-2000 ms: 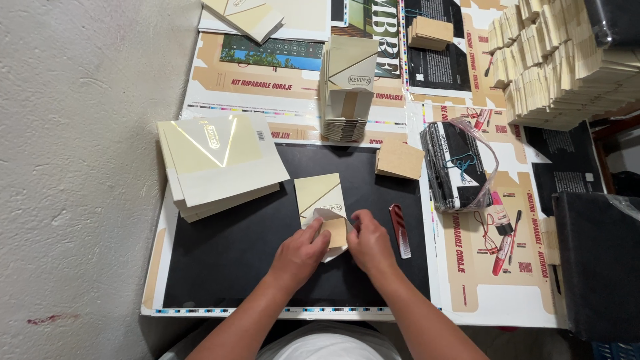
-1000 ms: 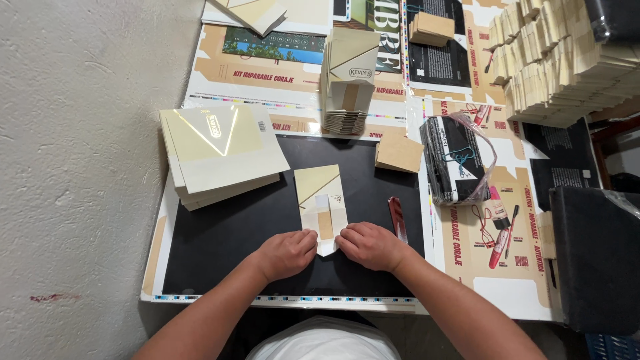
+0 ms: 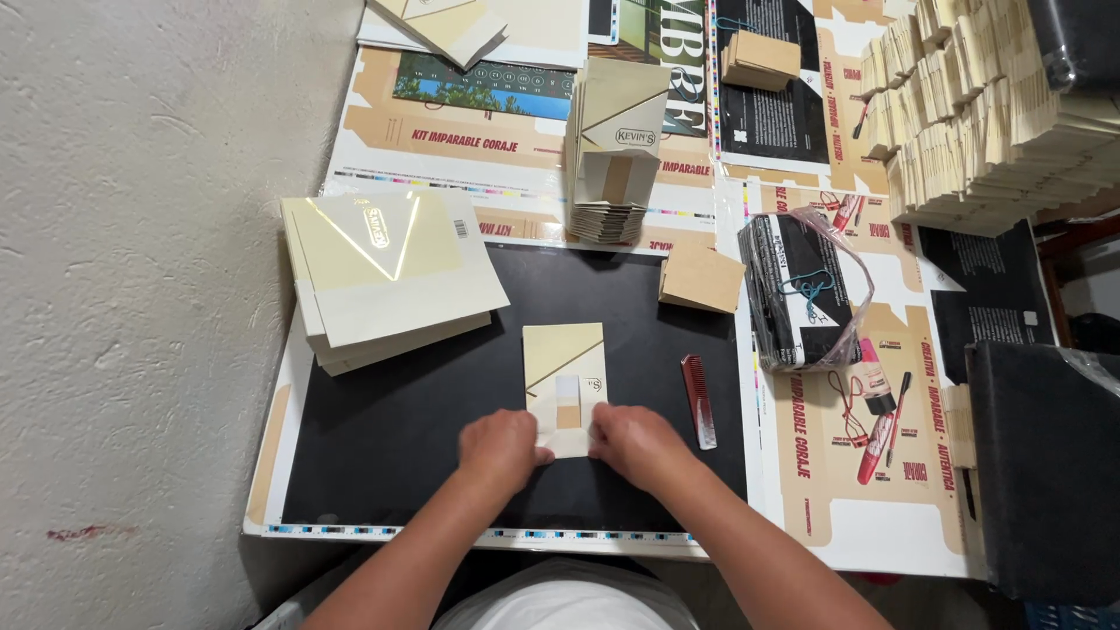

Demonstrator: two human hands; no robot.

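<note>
A cream printed paper bag (image 3: 564,350) lies flat on the black work surface (image 3: 394,455), its lower end toward me. A tan cardboard piece (image 3: 569,416) shows at the bag's folded lower part. My left hand (image 3: 503,446) pinches the bag's lower left edge, thumb at the corner. My right hand (image 3: 639,444) grips the lower right edge with curled fingers. Right of that hand lies a red comb (image 3: 697,398). A small stack of tan cardboard pieces (image 3: 702,280) sits farther back.
Flat cream bags (image 3: 394,280) are stacked at the left, near the wall (image 3: 131,306). Behind the work surface stands a pile of folded bags (image 3: 617,131). A plastic-wrapped black bundle (image 3: 796,297) lies at the right, with large bag stacks (image 3: 980,122) beyond.
The bag's lower end, raised and being folded between my fingers two seconds ago, now lies flatter. Both hands have moved from its middle to its lower side edges.
</note>
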